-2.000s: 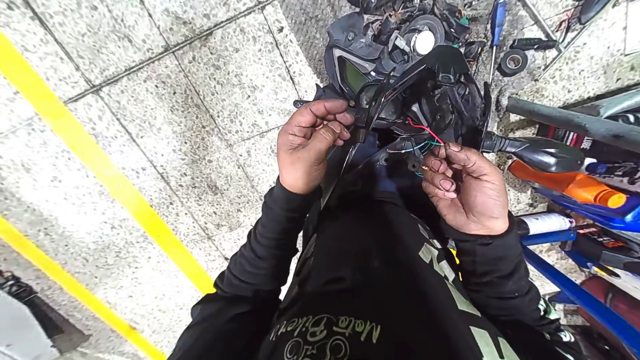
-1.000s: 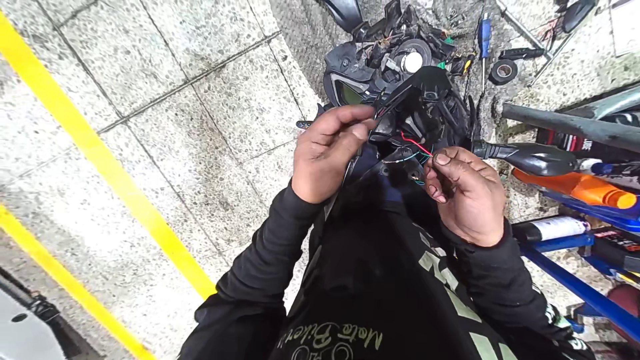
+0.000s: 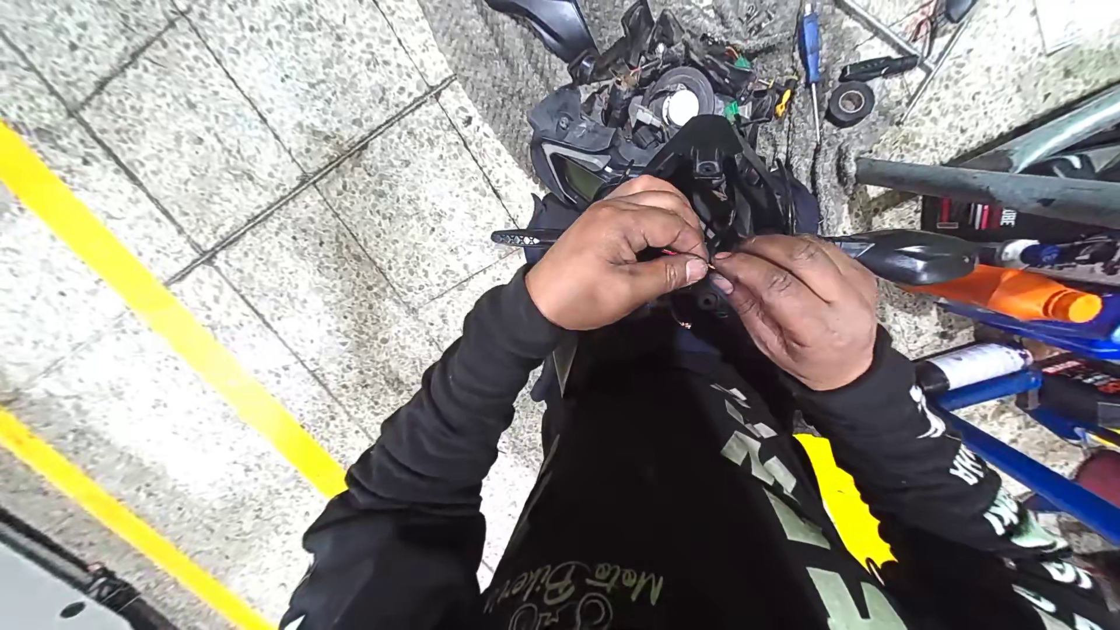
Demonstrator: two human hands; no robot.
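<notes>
Between the fingertips of my left hand (image 3: 621,254) a thin red wire (image 3: 672,253) shows, its end near the thumb. My right hand (image 3: 801,302) meets it there, thumb and forefinger pinched at the wire's tip. Both hands are over the front of a motorcycle, whose black plastic fairing (image 3: 704,144) rises just beyond them. A turn signal (image 3: 525,237) sticks out left of my left hand, and a black mirror (image 3: 914,255) lies right of my right hand. Most of the wiring is hidden under the fingers.
Beyond the fairing lie motorcycle parts with a round lamp unit (image 3: 681,105). A blue-handled screwdriver (image 3: 811,48) and a roll of black tape (image 3: 850,103) rest on a grey mat. At right, a blue rack (image 3: 1032,464) holds an orange bottle (image 3: 1024,293) and a white can (image 3: 976,363).
My left hand has come right to meet my right hand, from the fairing's left side. The red wire, earlier in view at my right fingertips, is now mostly covered.
</notes>
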